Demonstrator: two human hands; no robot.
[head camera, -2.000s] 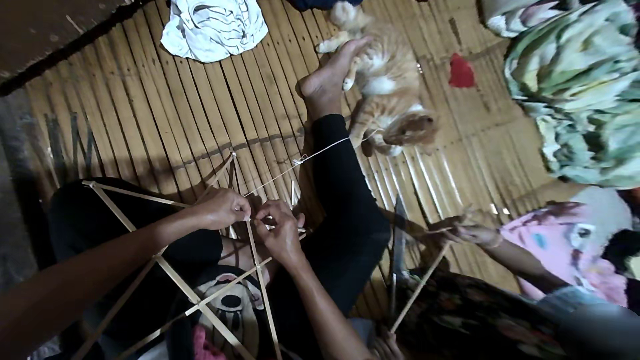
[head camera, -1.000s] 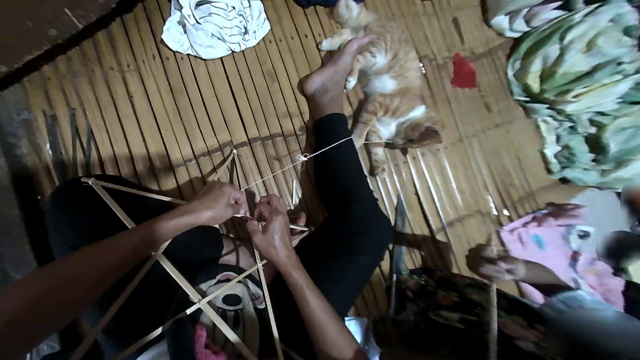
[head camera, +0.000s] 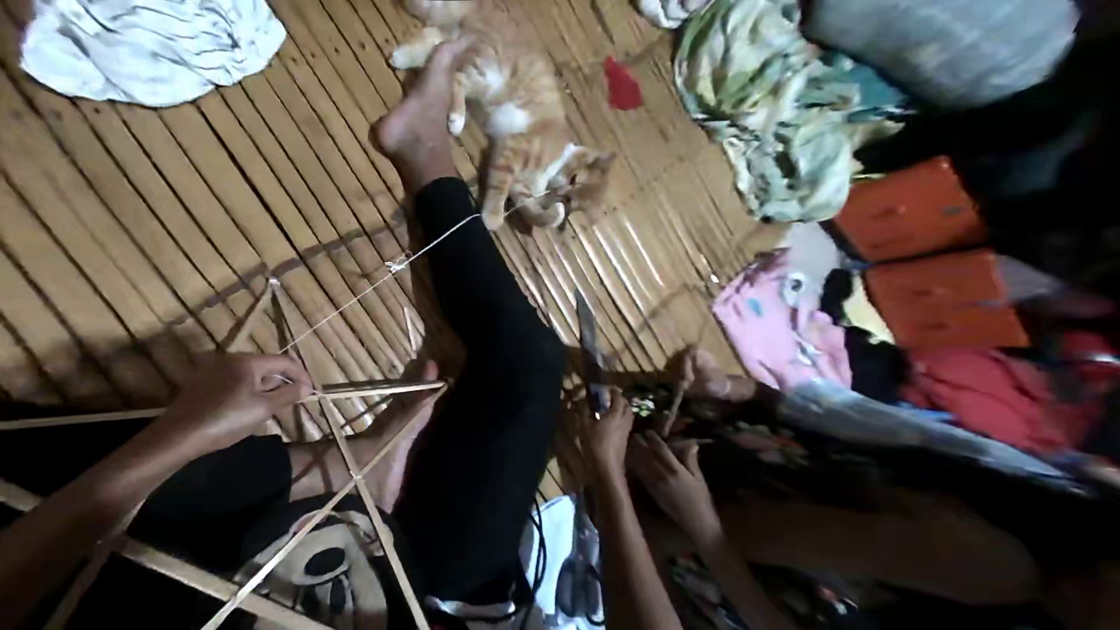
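Observation:
My left hand (head camera: 254, 394) pinches white string (head camera: 341, 308) beside a crossing of thin wooden or bamboo strips (head camera: 363, 490). These strips form an open frame across my lap. From there the string runs up past a small knot, over my black-clad leg, to a ginger-and-white cat (head camera: 529, 114) lying by my foot. My right hand (head camera: 604, 424) is closed around the handle of a knife (head camera: 588, 337), its blade pointing up the view over the slatted floor. Close by on the right, another person's hand (head camera: 672, 477) and second hand (head camera: 700, 376) are near a thin stick (head camera: 674, 409).
The floor is slatted bamboo (head camera: 332, 175). A white cloth (head camera: 153, 48) lies at upper left and a small red scrap (head camera: 623, 83) beyond the cat. Crumpled green-and-white cloth (head camera: 770, 114), pink cloth (head camera: 779, 324) and orange objects (head camera: 945, 297) lie at right.
My right hand has left the strips and string near my left hand and moved right to the knife, which lay on the floor before. The view has shifted right. The cat's head has moved.

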